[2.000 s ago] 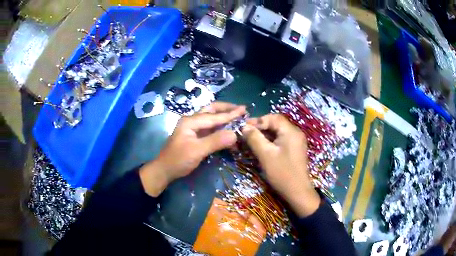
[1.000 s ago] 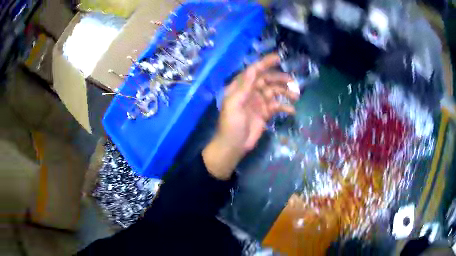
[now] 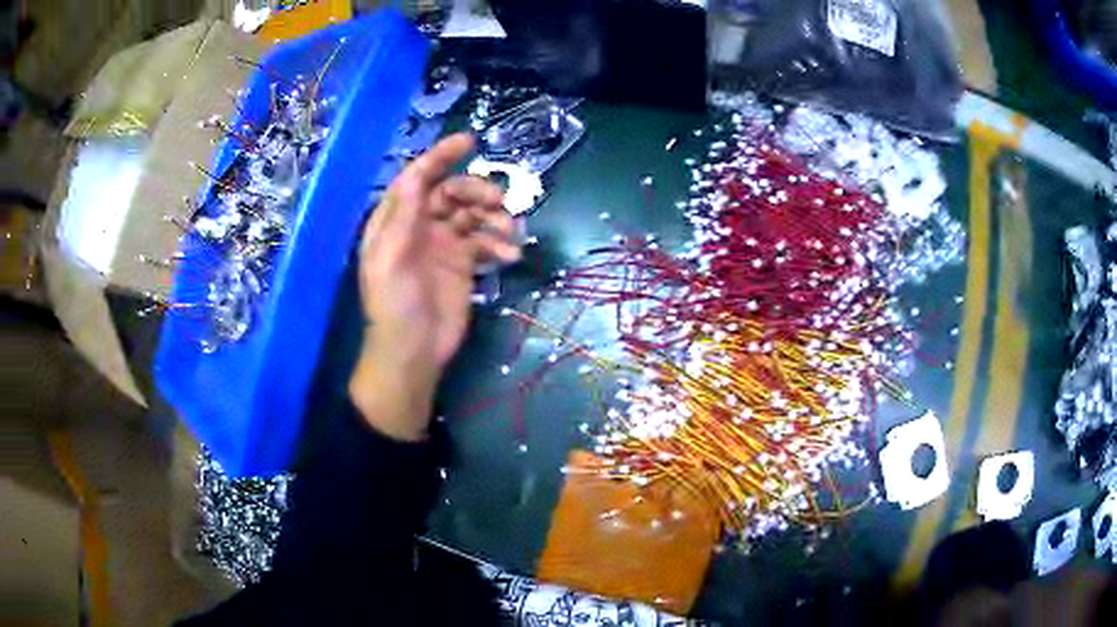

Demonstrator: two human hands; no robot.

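My left hand [image 3: 423, 276] is over the mat beside the blue tray, fingers partly curled. Small clear bits show at its fingertips; whether it holds them is unclear. My right hand [image 3: 998, 608] is dim and cut off at the bottom right edge below a dark sleeve; its fingers are hidden. Red lead wires [image 3: 790, 239] lie heaped right of centre, with yellow-orange lead wires [image 3: 759, 410] below. Wired holders [image 3: 251, 227] with wires sticking out lie in the blue tray [image 3: 325, 263]. White holder plates with round holes [image 3: 915, 462] lie at the lower right.
An orange pad [image 3: 625, 539] lies under the near edge of the wires. A black machine [image 3: 637, 55] and a plastic bag [image 3: 833, 74] stand behind. Yellow tape [image 3: 976, 319] runs down the right. A cardboard box [image 3: 153, 98] is at the far left. A holder heap [image 3: 1088, 367] is at the right edge.
My hands have separated from the centre; the left is now beside the tray, the right at the bottom right edge. The view has shifted left, then back right, and the central wires are uncovered.
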